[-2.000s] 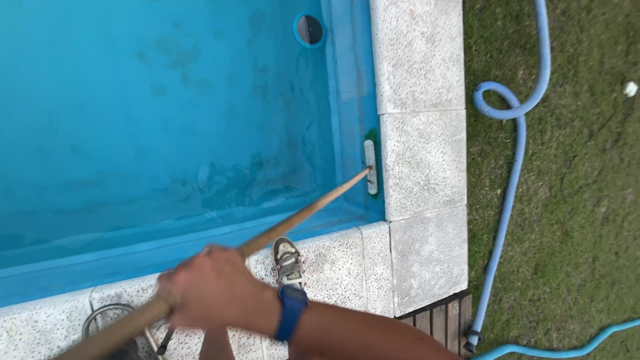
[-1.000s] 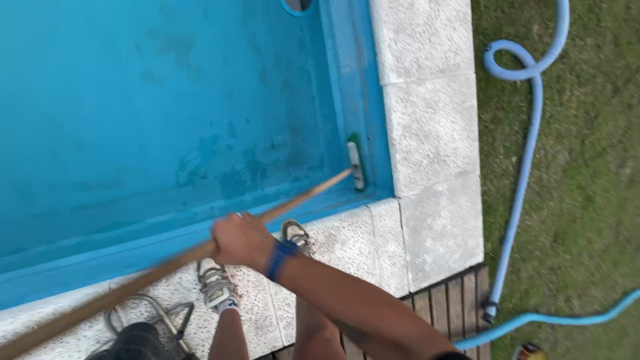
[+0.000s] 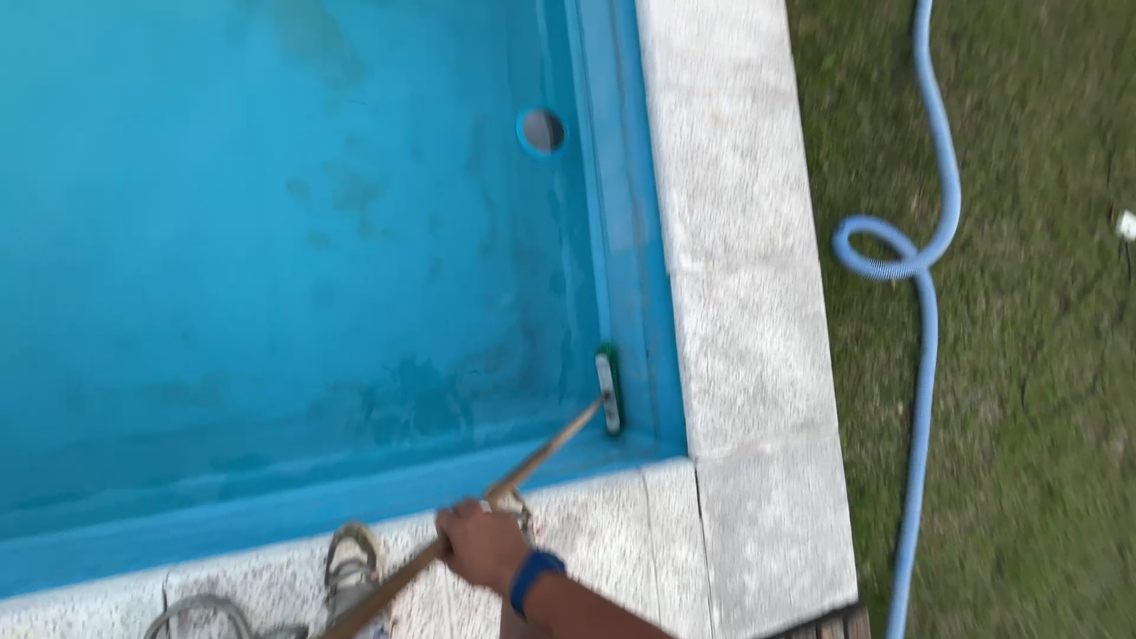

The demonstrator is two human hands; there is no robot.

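Note:
My right hand (image 3: 484, 541), with a blue band at its wrist, is closed around a long wooden pole (image 3: 555, 444) at the bottom centre. The pole slopes from the lower left up to a brush head (image 3: 609, 390) with a white back and green bristles. That brush head lies against the blue pool wall (image 3: 626, 266) near the pool's lower right corner. My left hand is out of view.
Pale stone coping (image 3: 754, 355) borders the blue pool. My shoes stand on its lower stretch, beside a looped grey hose or tube (image 3: 200, 603). A light blue ribbed hose (image 3: 927, 355) lies looped on the grass (image 3: 1029, 444). A round fitting (image 3: 541, 132) is set in the pool.
Against one second ago, the brush head sits lower on the wall, farther from the coping, and the pole has moved with it. My right hand keeps hold of the pole. The view has shifted.

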